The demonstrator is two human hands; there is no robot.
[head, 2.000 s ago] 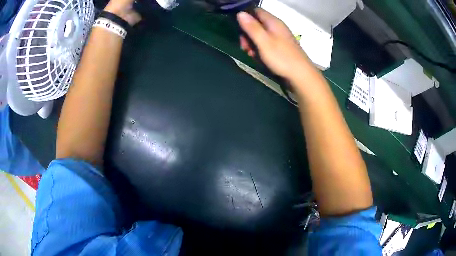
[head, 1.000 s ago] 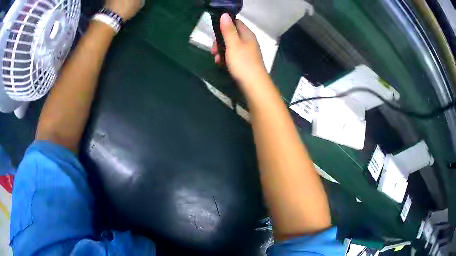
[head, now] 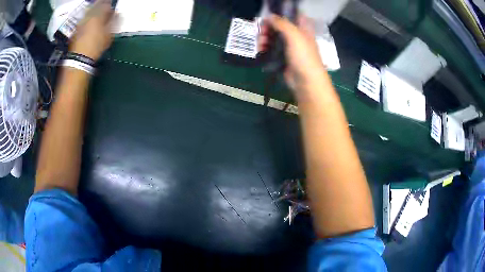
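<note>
My right hand (head: 298, 45) is at the top centre, closed around the black barcode scanner (head: 277, 50), whose head is blurred near the top edge. A black device with a white barcode label (head: 243, 37) lies just left of the scanner on the green line. My left hand (head: 94, 31) is at the top left, blurred, between a labelled black device (head: 70, 22) and a white box (head: 154, 18) with a small yellow-green mark. Whether its fingers grip either one cannot be told. Another open white box (head: 327, 50) is partly behind my right hand.
More open boxes (head: 402, 94) and labelled devices (head: 369, 81) stand in a row to the right. A box with a device on top (head: 405, 210) lies at right. Metal pins (head: 292, 202) lie beside my right forearm. A white fan (head: 16, 103) stands left. A blue sleeve shows at far right.
The view has swung left and up along the line. My left hand has come to a box and device at the top left. My right hand still holds the scanner, now beside a labelled device.
</note>
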